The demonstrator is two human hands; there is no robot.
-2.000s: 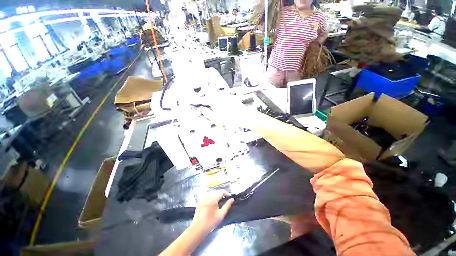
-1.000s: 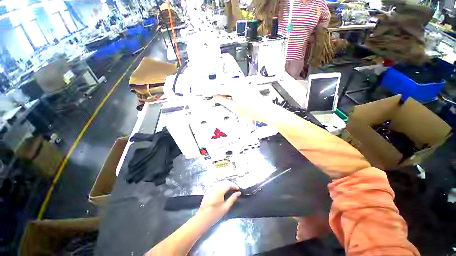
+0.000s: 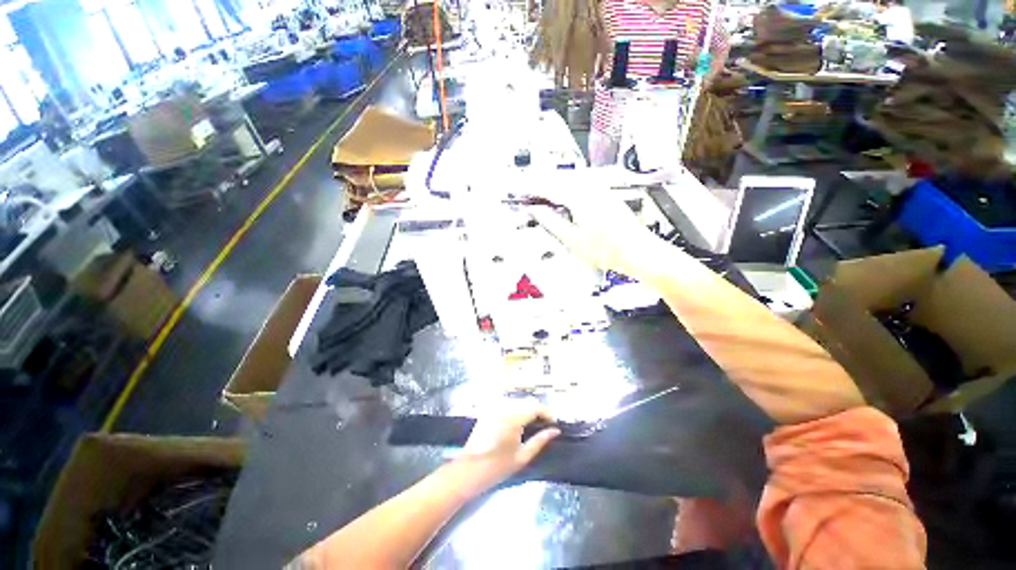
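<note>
My left hand [image 3: 510, 441] is at the front of the sewing table, thumb and fingers closed on a black fabric strip [image 3: 429, 431]. The strip lies flat to the left of the hand, and a thin pale line runs out to the right. My right hand [image 3: 570, 232] reaches to the top of the white sewing machine head [image 3: 501, 278], beside dark and red handles [image 3: 541, 204], perhaps scissors. Glare washes out its fingers, so its grip is unclear. The needle area [image 3: 528, 362] is just beyond my left hand. Black cut pieces [image 3: 373, 323] lie in a heap left of the machine.
The dark table [image 3: 323, 479] shines with glare. Cardboard boxes stand at lower left [image 3: 78, 468], beside the table's left edge [image 3: 267, 345] and at right [image 3: 858, 290]. A screen [image 3: 769, 223] stands right rear. A person in a striped shirt [image 3: 657, 28] stands behind the machine.
The view has shifted, so the table and machine sit further right and the lower-left box shows more. Both hands stay in about the same places, left on the strip, right at the machine top.
</note>
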